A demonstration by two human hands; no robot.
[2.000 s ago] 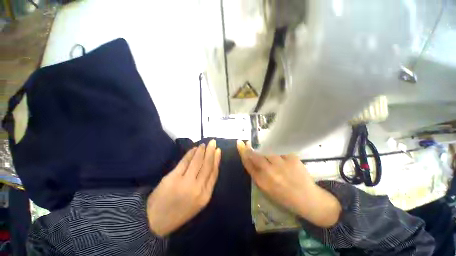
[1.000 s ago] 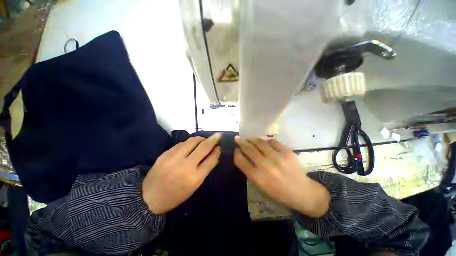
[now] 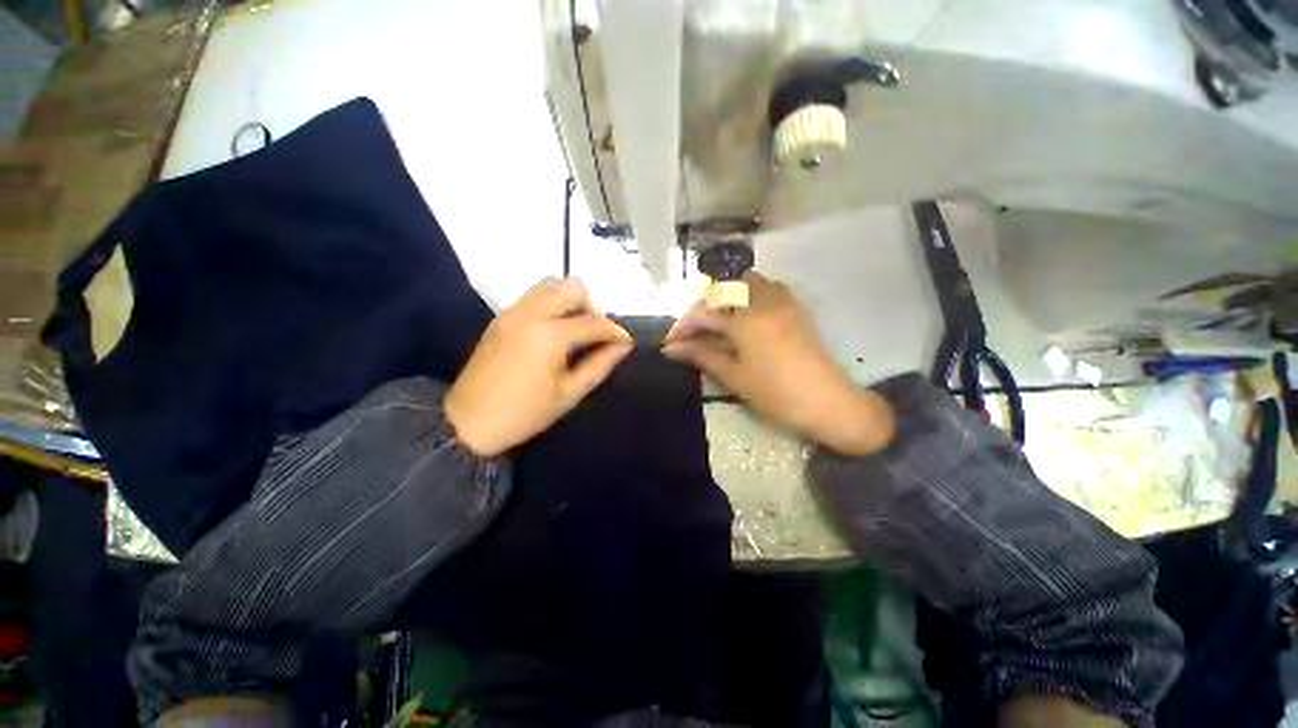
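A dark navy garment piece hangs over the front edge of the white table, its top edge below the sewing machine head. My left hand pinches the left part of that edge between thumb and fingers. My right hand pinches it a little to the right, near the bright needle area. A cream block and black knob sit just above my right fingers. Glare hides the needle and presser foot.
A larger navy garment lies on the table at left. Black shears lie on the machine bed at right. A cream-white knob is on the machine head. A blue pen-like stick and whitish scraps lie at the right.
The view has shifted, and more of the hanging cloth shows. My hands have gone from lying flat on the cloth to pinching its top edge. The knob beside the foot now shows.
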